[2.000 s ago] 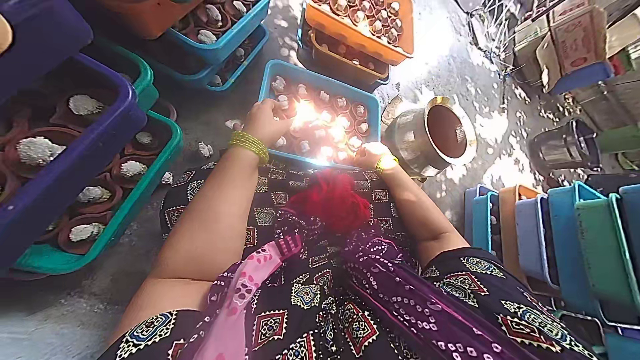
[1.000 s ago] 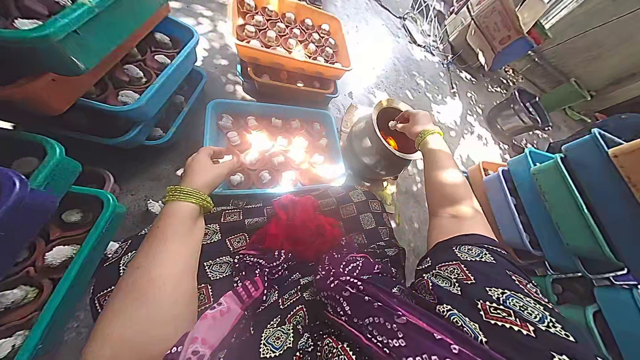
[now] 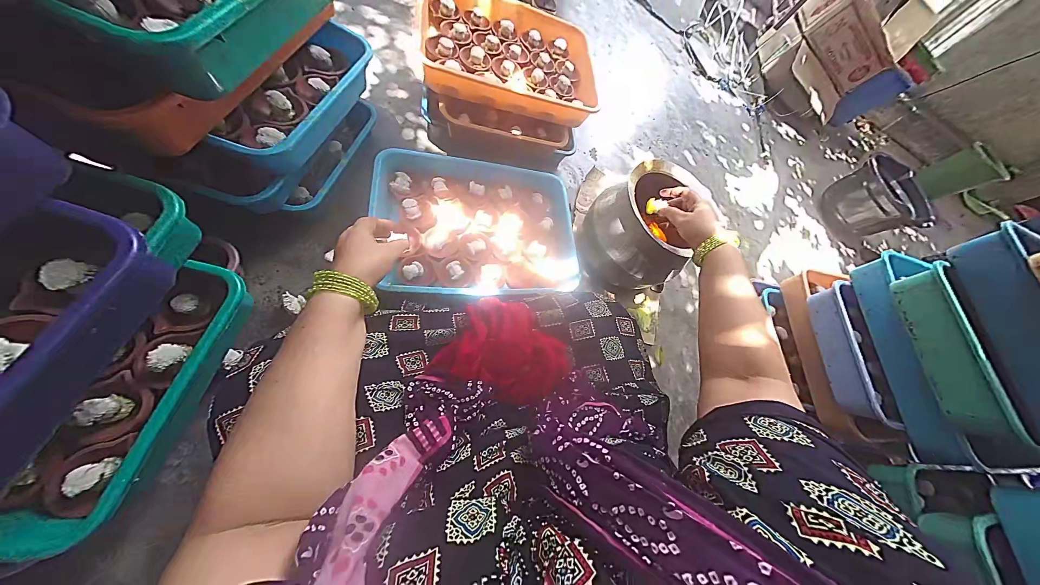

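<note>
A blue plastic tray (image 3: 380,195) holds rows of small brown clay cups (image 3: 455,270) with white tufts in them, partly washed out by glare. My left hand (image 3: 371,250) is at the tray's left edge, a small white piece between its fingertips. My right hand (image 3: 687,215) reaches over the mouth of a round metal pot (image 3: 621,240) to the right of the tray, its fingers closed on a small yellowish-white piece. Reddish-orange liquid shows inside the pot. A red cloth bunch (image 3: 508,349) lies on the lap in front of the tray.
An orange tray (image 3: 508,93) of similar cups tops a stack beyond. Stacked blue, green and purple trays (image 3: 106,223) stand at the left. More trays (image 3: 959,349) are stacked at the right. Behind them are a dark bucket (image 3: 869,199), cardboard boxes (image 3: 845,49) and tangled wires (image 3: 727,49).
My right hand has moved from the blue tray's right corner to the pot's mouth. My left hand has stayed by the tray's left side. The view has shifted.
</note>
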